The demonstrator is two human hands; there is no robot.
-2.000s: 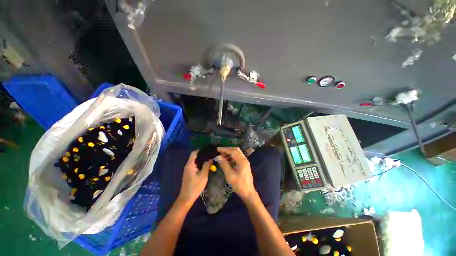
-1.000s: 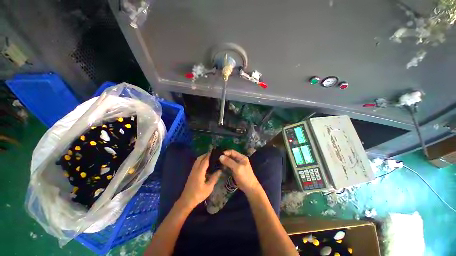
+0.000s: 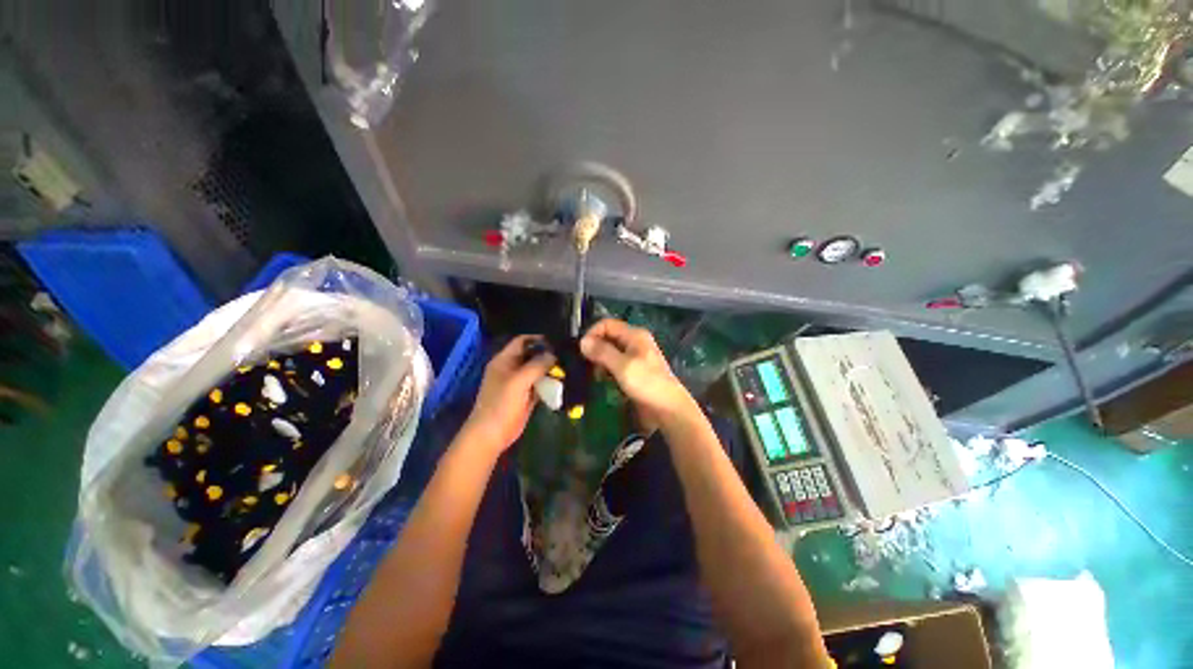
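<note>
A limp black penguin skin with a white belly and yellow parts hangs between my two hands at the tip of the metal filling nozzle. My left hand grips its left side. My right hand pinches its upper right edge. Whether the nozzle tip is inside the skin or just touching it, I cannot tell.
A plastic bag of penguin skins stands in a blue crate on the left. A digital scale and a carton holding penguins are on the right. Red-handled air valves flank the nozzle on the grey machine.
Both hands have moved forward from above the lap to the nozzle tip with the penguin skin. Its white and yellow parts now show. The view has shifted slightly.
</note>
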